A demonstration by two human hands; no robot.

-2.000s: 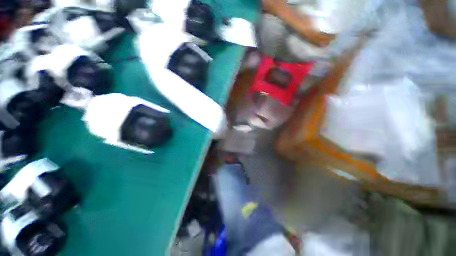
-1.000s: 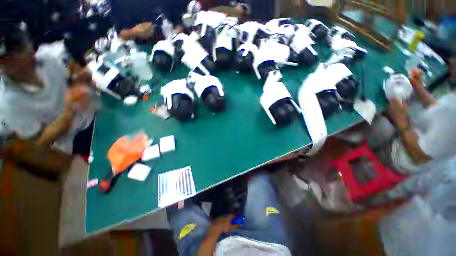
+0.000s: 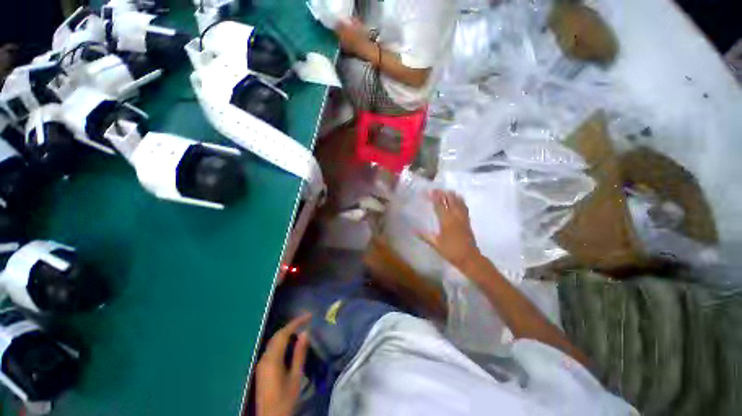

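My right hand [image 3: 452,229] reaches out over flat, clear air column bags [image 3: 496,207] at the right of the bench. Its fingers are spread and touch or hover over the near bag; whether they grip it cannot be told. My left hand [image 3: 281,370] is low by my lap at the bench edge, fingers apart, with nothing seen in it. A white security camera with a black ball head [image 3: 191,171] lies on the green bench [image 3: 175,268]. A long white band [image 3: 260,145] drapes past two more cameras and over the bench edge.
More cameras [image 3: 89,110] crowd the bench's far left, with two [image 3: 53,280] at the near left. A red stool [image 3: 392,140] stands beyond the bench edge. Another person's arm [image 3: 382,55] is at the top. Brown cardboard [image 3: 598,219] and a greenish ribbed stack [image 3: 651,341] lie to the right.
The view has swung right from the bench front to the bags. My right hand now extends over the bags; my left hand shows near the bench edge.
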